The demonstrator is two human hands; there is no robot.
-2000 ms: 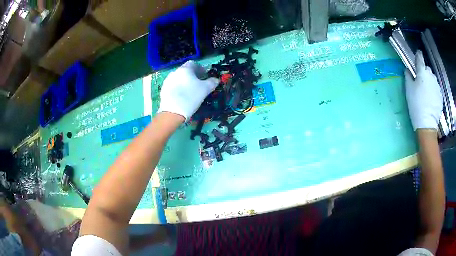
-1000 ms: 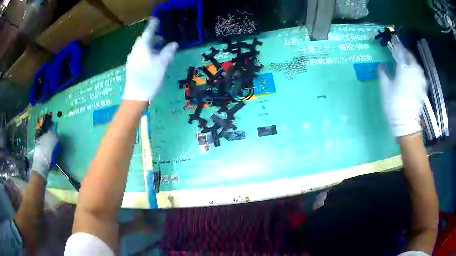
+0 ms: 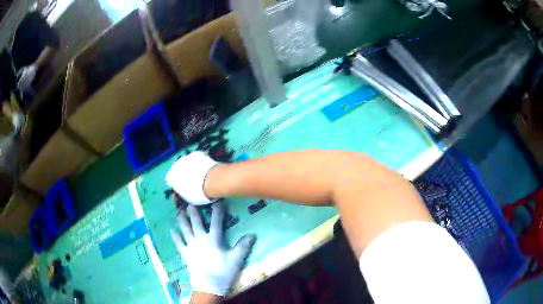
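Black plastic fittings (image 3: 217, 144) lie heaped on the green printed sheet, partly hidden by both gloved hands. My right hand (image 3: 193, 178), in a white glove, is on the heap, with its fingers hidden behind the glove's back; whether it grips a fitting does not show. My left hand (image 3: 211, 252), gloved, is just nearer to me, palm down, fingers spread, with its fingertips at the heap's near edge and close to my right hand. A small dark rectangular piece (image 3: 257, 206) lies right of the hands.
Silver profiles (image 3: 399, 92) with black ends lie at the upper right. A blue basket (image 3: 491, 228) stands low at right. A blue parts bin (image 3: 136, 159), tiny metal bits (image 3: 199, 120) and a grey post (image 3: 260, 56) are behind the heap. Cartons (image 3: 110, 110) stand at upper left, a person beyond.
The view has turned and tilted. My right hand has moved from beside the silver profiles to the black heap. My left hand has come from near the blue bin to the heap's near side.
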